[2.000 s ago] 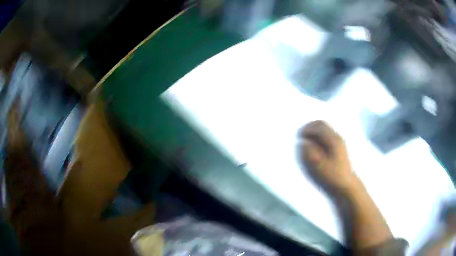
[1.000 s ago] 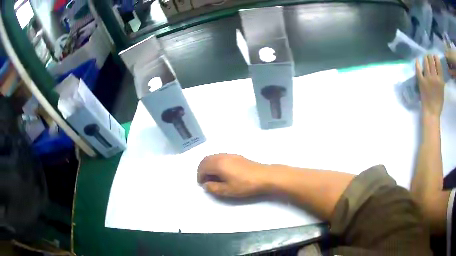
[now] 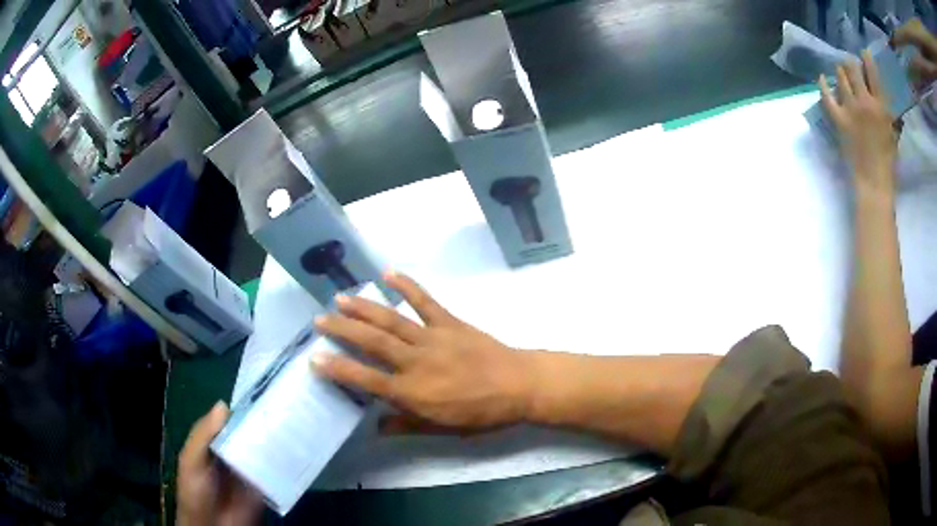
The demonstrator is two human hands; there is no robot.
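Note:
A pale grey-blue retail box point(image 3: 293, 426) lies tilted over the near left part of the white sheet, a side with small text up. My left hand point(image 3: 211, 478) holds its near lower end and is partly cut off by the bottom edge. My right hand point(image 3: 442, 370) lies over its far end with fingers spread; the thumb side is partly hidden. Two open retail boxes stand behind, one just beyond the held box point(image 3: 313, 241) and one further right point(image 3: 514, 190), lids up, each with a white round piece in its mouth. Another open box point(image 3: 185, 288) stands at the left edge.
The white work sheet point(image 3: 658, 257) covers the green bench, whose edge point(image 3: 555, 493) runs along the front. The dark conveyor point(image 3: 658, 62) lies behind. At right, another person's hand point(image 3: 863, 123) is on a box. A blue bin point(image 3: 170, 205) is at far left.
A retail box and my left hand have come into view at lower left. My right hand has moved left and opened over that box. The view has shifted slightly.

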